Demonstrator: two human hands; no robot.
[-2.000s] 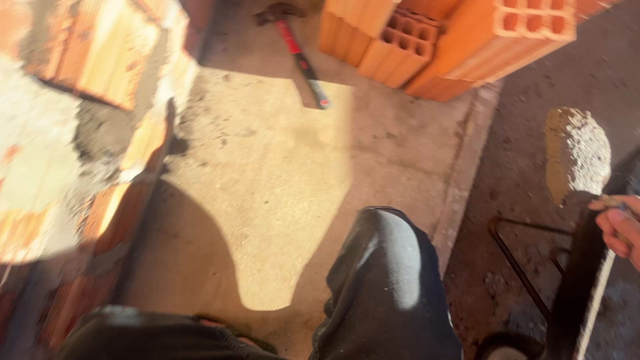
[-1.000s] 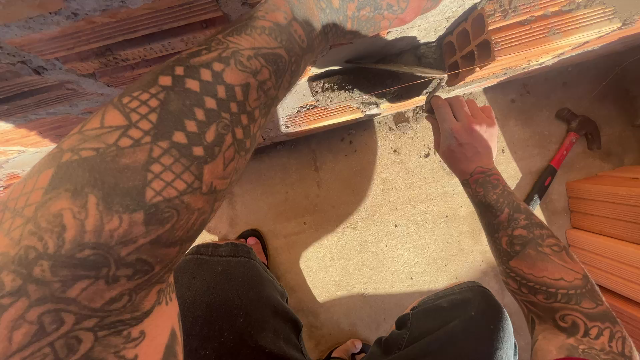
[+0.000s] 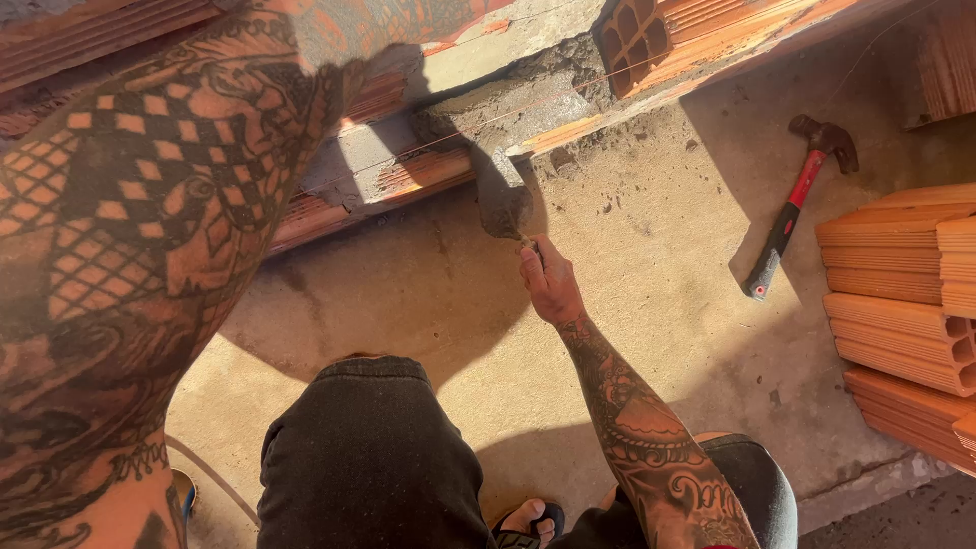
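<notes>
My right hand (image 3: 550, 280) grips the handle of a mason's trowel (image 3: 503, 194), whose mortar-smeared blade points up at the wall's edge. Wet mortar (image 3: 534, 103) lies spread on the low brick wall, between a grey patch at the left and the hollow end of a clay brick (image 3: 633, 42) at the right. A thin mason's string line (image 3: 526, 110) runs along the wall over the mortar. My left arm stretches across the upper left over the wall; its hand is past the top edge, out of the picture.
A claw hammer (image 3: 797, 198) with a red and black handle lies on the concrete floor (image 3: 610, 343) at the right. Hollow clay bricks (image 3: 892, 335) are stacked at the right edge. Mortar crumbs dot the floor below the wall. My knees and one sandalled foot are at the bottom.
The right hand has drawn back from the wall's edge, and the trowel shows in it. Mortar now covers the dark gap beside the hollow brick end. Two seconds ago the view was elsewhere.
</notes>
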